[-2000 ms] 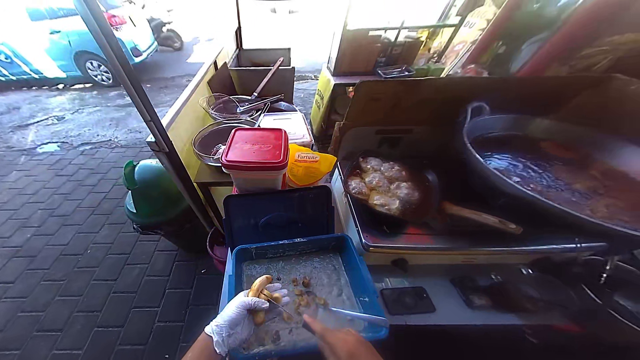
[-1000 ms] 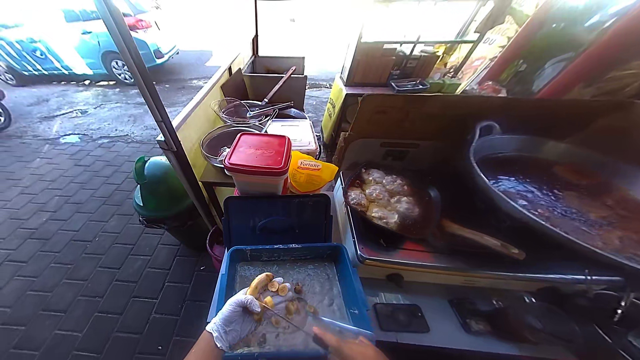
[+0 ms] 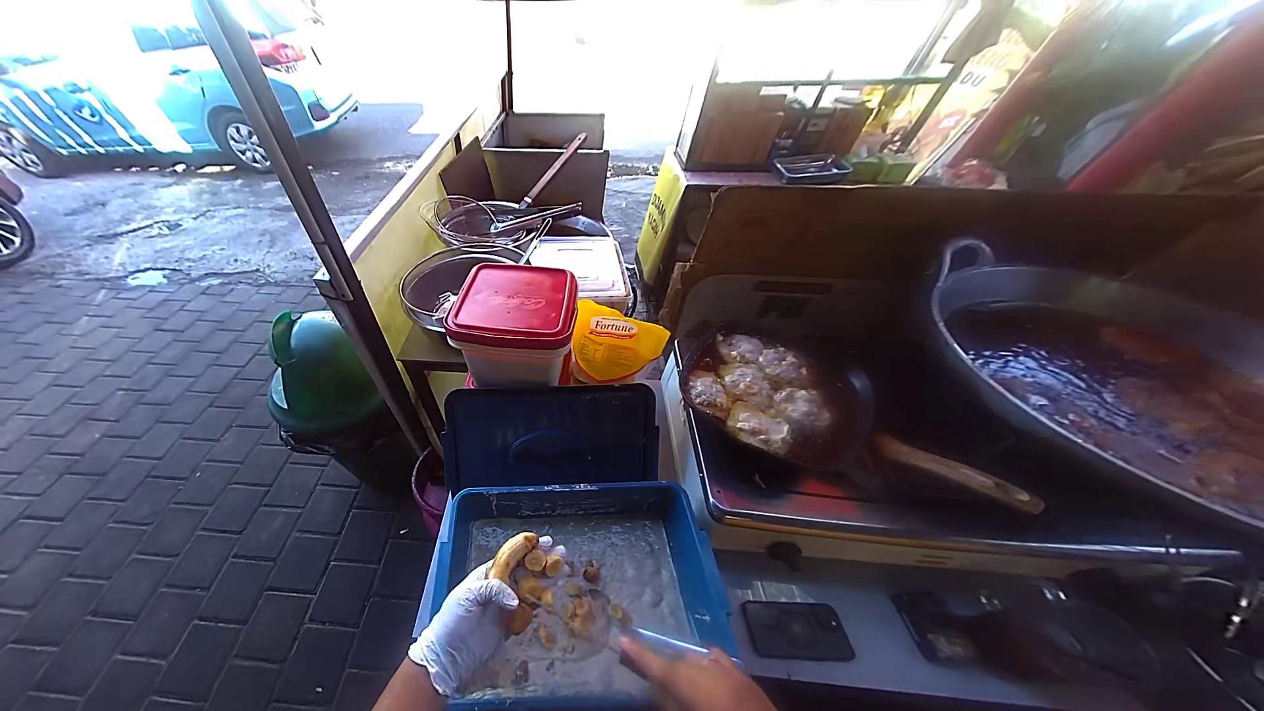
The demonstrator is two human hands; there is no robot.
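My left hand [image 3: 464, 627], in a thin white glove, holds a peeled banana [image 3: 513, 556] over a blue plastic tub [image 3: 703, 583] of pale, wet batter [image 3: 642, 553]. Cut banana pieces [image 3: 553, 592] lie in the batter and by my left fingertips. My bare right hand [image 3: 696, 676], blurred, grips a knife [image 3: 667, 642] at the tub's lower right; its blade points left toward the pieces, and its tip is hard to make out. The tub's dark blue lid [image 3: 548, 434] stands behind it.
On the right, lumps of food fry in a wooden-handled pan [image 3: 854, 415] beside a large wok [image 3: 948, 326] of dark oil. A phone [image 3: 796, 630] lies below the stove. Behind the tub are a red-lidded container [image 3: 513, 306], a yellow pouch [image 3: 617, 341] and strainers [image 3: 464, 222]. A green bin [image 3: 321, 370] stands left.
The banana in my left hand looks shorter than two seconds ago, and more cut pieces lie in the batter. My right hand and the knife have shifted slightly.
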